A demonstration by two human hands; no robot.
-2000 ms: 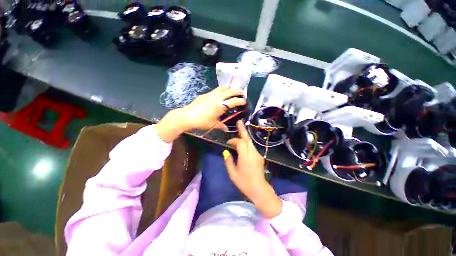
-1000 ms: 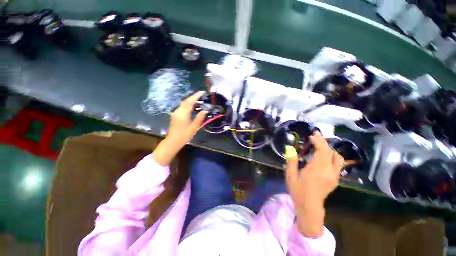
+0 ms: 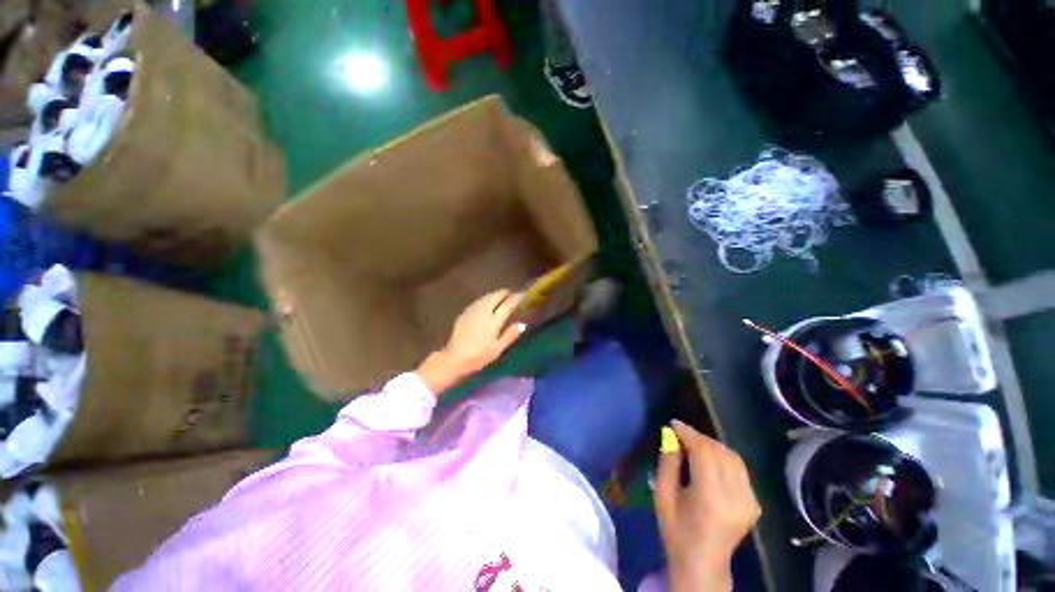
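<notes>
A large open cardboard carton (image 3: 405, 191) stands tilted on the floor left of my lap; nothing shows inside it. My left hand (image 3: 480, 333) holds its near rim. My right hand (image 3: 708, 491), yellow band on the thumb, is raised by the bench edge with thumb and fingertips close together; whether it holds something small is unclear. On the bench to its right lie white camera housings (image 3: 954, 335) with black inner shells (image 3: 897, 359) and loose coloured lead wires (image 3: 824, 365). My hands touch none of these.
A tangled white pile (image 3: 769, 208) lies on the bench (image 3: 648, 93), with black lens modules (image 3: 827, 69) beyond. Cartons (image 3: 174, 150) of white-and-black units stand at the far left. A red stool (image 3: 460, 41) stands on the green floor.
The view has turned left towards the floor and carton. My left hand has left the housing and taken the carton's rim. My right hand has come away from the housings.
</notes>
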